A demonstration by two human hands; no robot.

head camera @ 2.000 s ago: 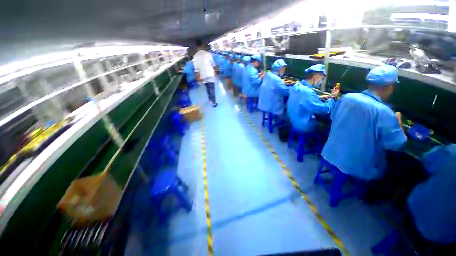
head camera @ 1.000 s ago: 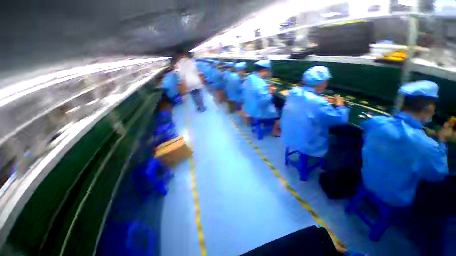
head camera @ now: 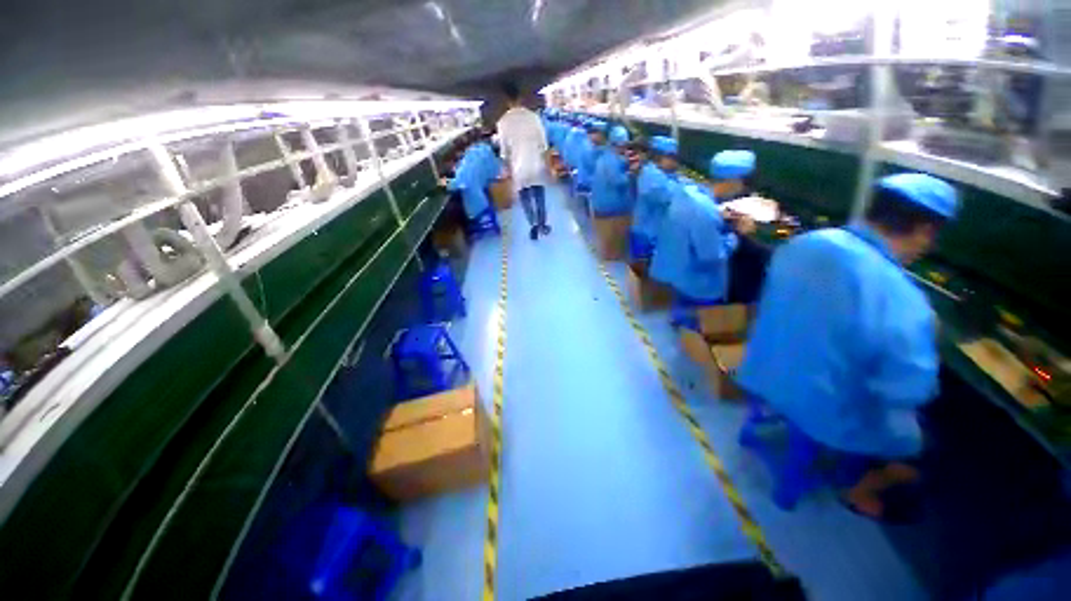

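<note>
The edge of a black tray [head camera: 687, 583] shows at the bottom of the view, right of centre, low in front of me. Only its far rim is in the picture, so what it holds is hidden. Neither my left hand nor my right hand is in view.
Yellow-black tape runs along both sides of the blue aisle floor [head camera: 587, 411]. A cardboard carton [head camera: 432, 444] and blue stools [head camera: 426, 355] stand on the left. Workers in blue smocks [head camera: 840, 335] sit along the right bench, with an open carton [head camera: 719, 340] beside them. A person in white [head camera: 524, 147] is ahead.
The view has moved forward along the aisle. The black tray shows less than one second ago, and the hand part then beside it at the bottom edge is out of view.
</note>
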